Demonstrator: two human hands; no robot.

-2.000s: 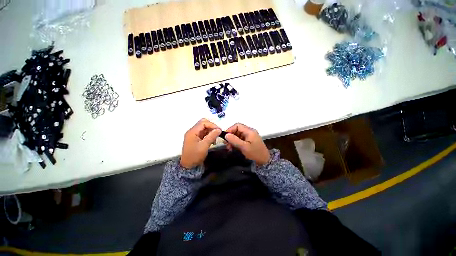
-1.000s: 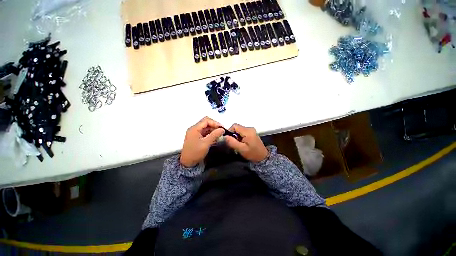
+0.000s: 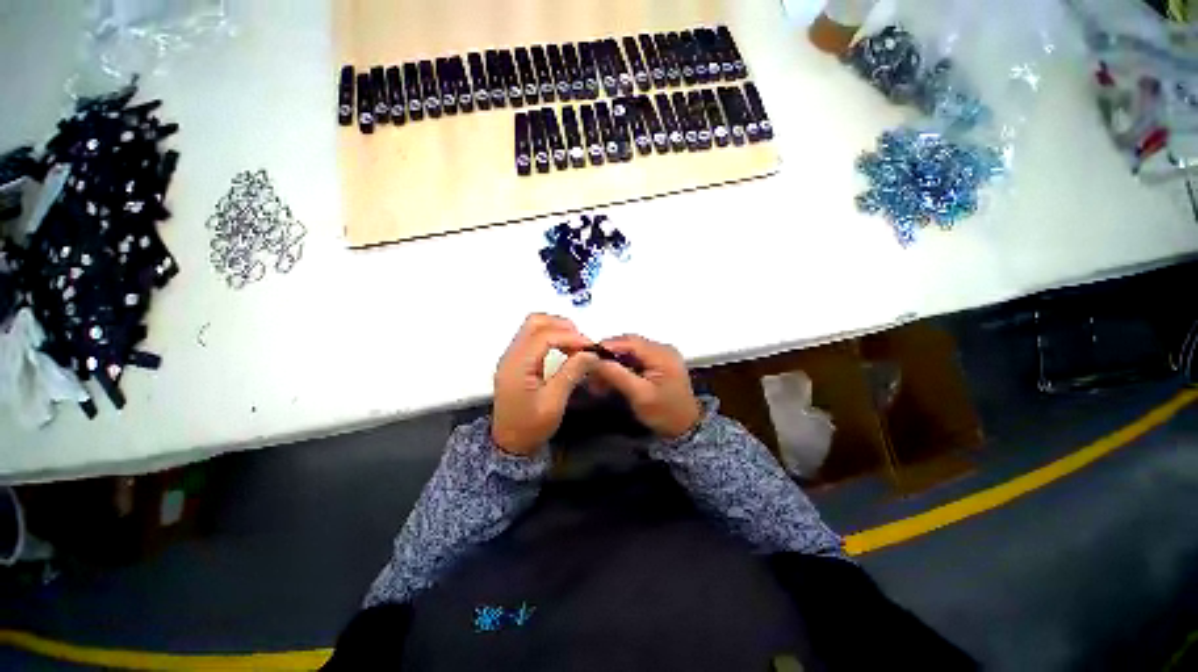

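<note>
My left hand (image 3: 535, 383) and my right hand (image 3: 653, 385) meet at the table's front edge, fingertips nearly touching. Between them they pinch a small black strap tab (image 3: 603, 353), mostly hidden by the fingers; any metal part on it cannot be made out. Just beyond the hands lies a small mixed cluster of black tabs with shiny hardware (image 3: 576, 256). Black strap tabs (image 3: 539, 79) lie side by side in two rows on the tan plywood board (image 3: 434, 190).
A heap of black tabs (image 3: 99, 250) lies at the left, with thin metal rings (image 3: 255, 229) beside it. Blue-silver metal clips (image 3: 926, 180) lie at the right, near grey hardware (image 3: 888, 59) and clear plastic. Open cartons (image 3: 920, 407) stand below the table edge.
The fingers have closed further around the black tab, so less of it shows. My left hand has shifted slightly to the right. The view has tilted a little.
</note>
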